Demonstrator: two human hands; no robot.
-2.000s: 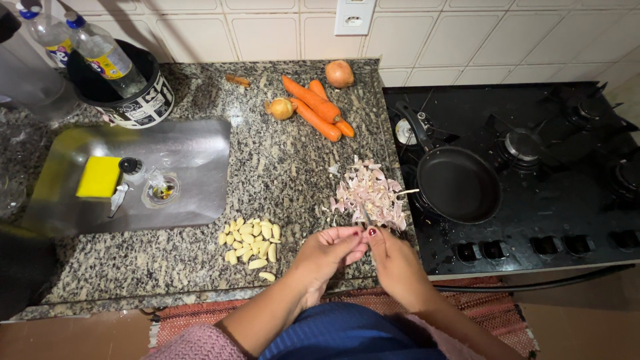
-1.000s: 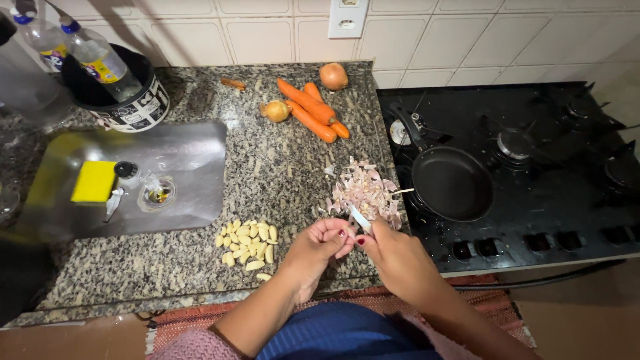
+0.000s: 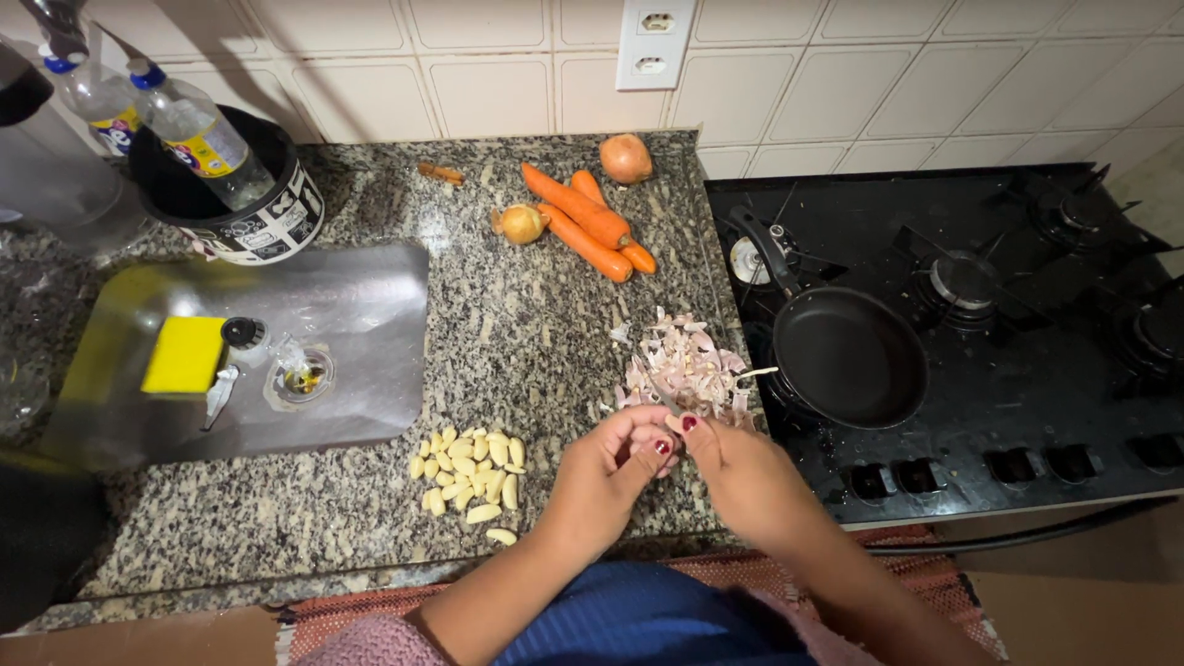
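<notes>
My left hand [image 3: 606, 476] and my right hand [image 3: 745, 472] meet at the counter's front, fingertips together. Between the left fingers is something small, probably a garlic clove, mostly hidden. A small knife [image 3: 664, 400] sticks out from my right fingers, its blade pointing up and left. Just beyond the hands lies a heap of garlic skins [image 3: 689, 356], with a thin pale stalk at its right side. Left of my left hand, peeled garlic cloves [image 3: 472, 467] form a loose pile on the granite counter [image 3: 518, 342].
Carrots [image 3: 583, 222], a small onion [image 3: 521, 224] and a larger onion [image 3: 626, 158] lie at the back. A steel sink [image 3: 370, 370] at left holds a yellow sponge [image 3: 183, 355]. Bottles stand by a black tub [image 3: 296, 208]. A frying pan [image 3: 851, 361] rests on the black stove [image 3: 980, 388].
The knife blade, plainly visible above my fingers one second ago, now shows only as a thin edge. Both hands remain close together in front of the skins.
</notes>
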